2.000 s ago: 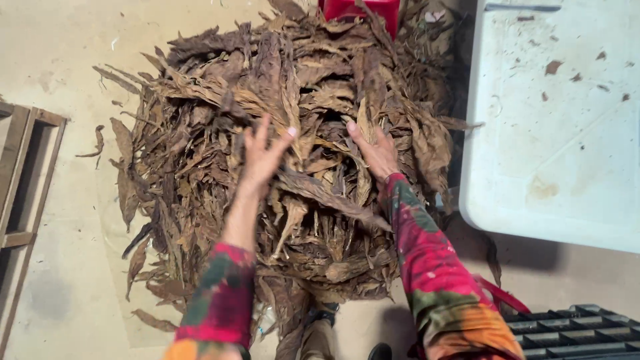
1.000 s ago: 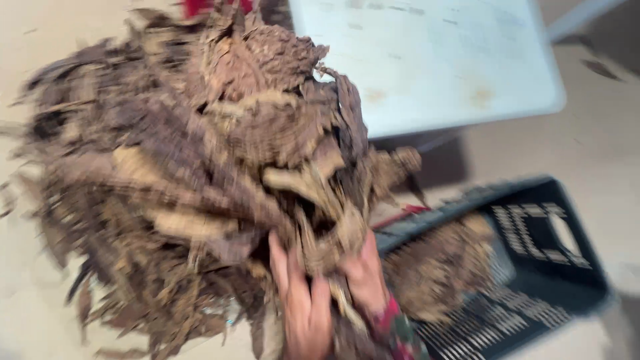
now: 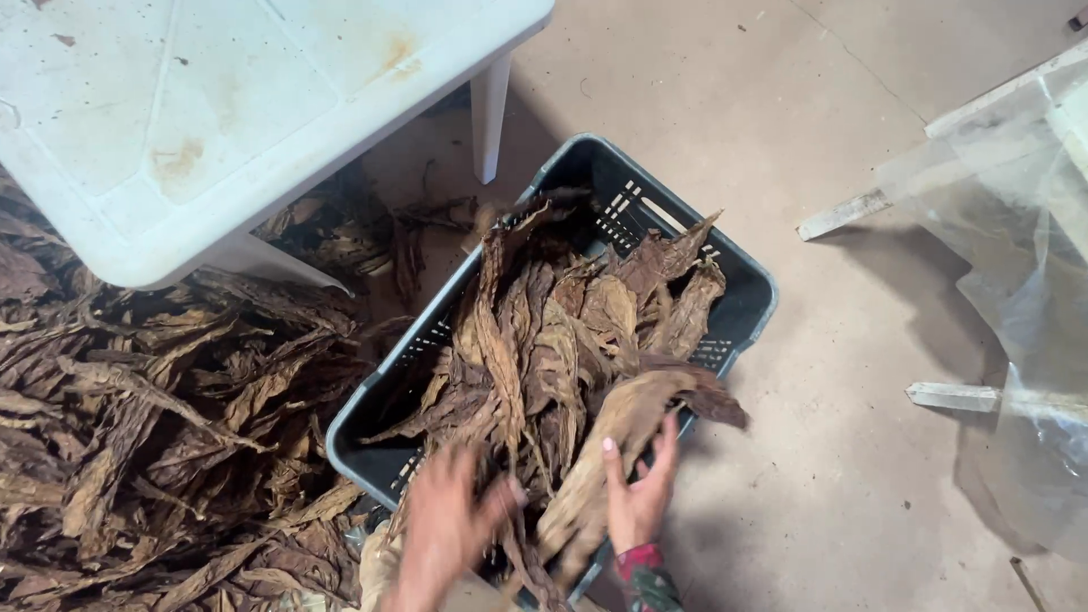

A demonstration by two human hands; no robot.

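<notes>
Brown dried leaves [image 3: 552, 340], which look like tobacco, fill much of a dark plastic crate [image 3: 761, 293] with slotted walls. My left hand [image 3: 450, 510], blurred, is over the crate's near left part with its fingers spread, against the leaves. At the crate's near right edge, my right hand [image 3: 642, 484] has its thumb and fingers apart beside a long tan leaf [image 3: 603, 433]; whether it grips that leaf cannot be told. A large heap of the same leaves [image 3: 153, 425] lies on the floor at the left.
A white plastic table [image 3: 255, 102] with brown stains stands at upper left, one corner over the heap and a leg [image 3: 490, 119] behind the crate. At the right, clear plastic sheeting [image 3: 1020, 340] hangs over a pale wooden frame [image 3: 846, 212]. Concrete floor [image 3: 816, 476] shows between.
The view has swung right. A second ago my hands held a bundle of leaves at the heap's edge; now they are over the crate, which holds more leaves than before.
</notes>
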